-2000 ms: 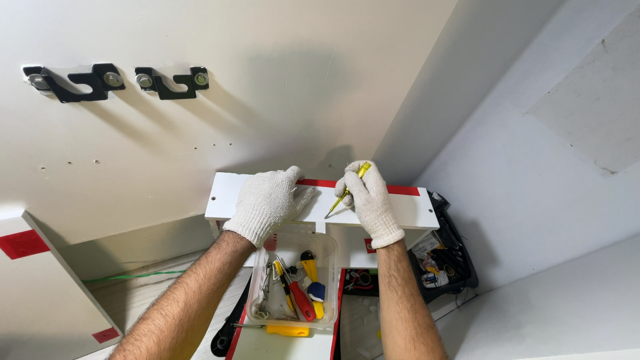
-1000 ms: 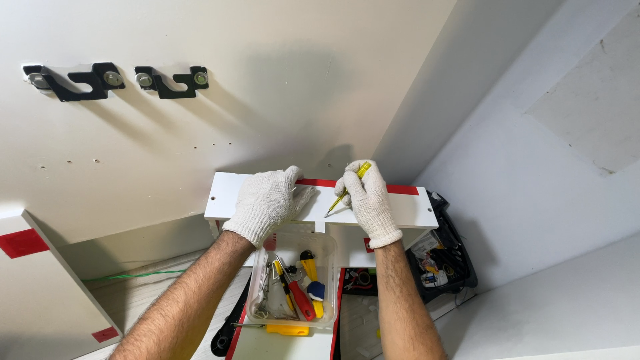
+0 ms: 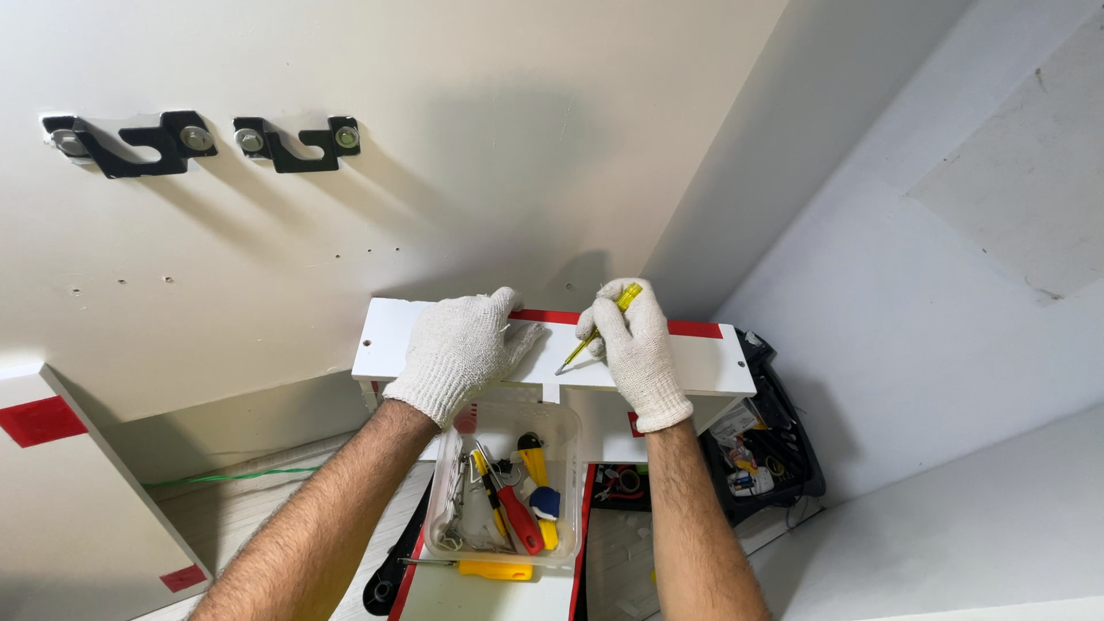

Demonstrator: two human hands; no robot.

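My right hand (image 3: 636, 354), in a white knitted glove, grips a small screwdriver (image 3: 597, 328) with a yellow see-through handle. Its tip points down and left, at the face of a white board (image 3: 552, 358) with red tape along its far edge; whether it touches is hard to tell. Also gloved, my left hand (image 3: 461, 352) lies on the left part of the same board, its fingertips near the taped edge. Just below the board stands a clear plastic box (image 3: 569, 526) holding a red-handled screwdriver (image 3: 521, 519) and several other tools.
Two black metal brackets (image 3: 142, 147) (image 3: 302, 145) are bolted to the wall panel. A white panel with red patches (image 3: 95, 517) leans at the lower left. Behind the right forearm sits a black tool case (image 3: 780, 448). A yellow-handled screwdriver (image 3: 496, 570) lies below the clear box.
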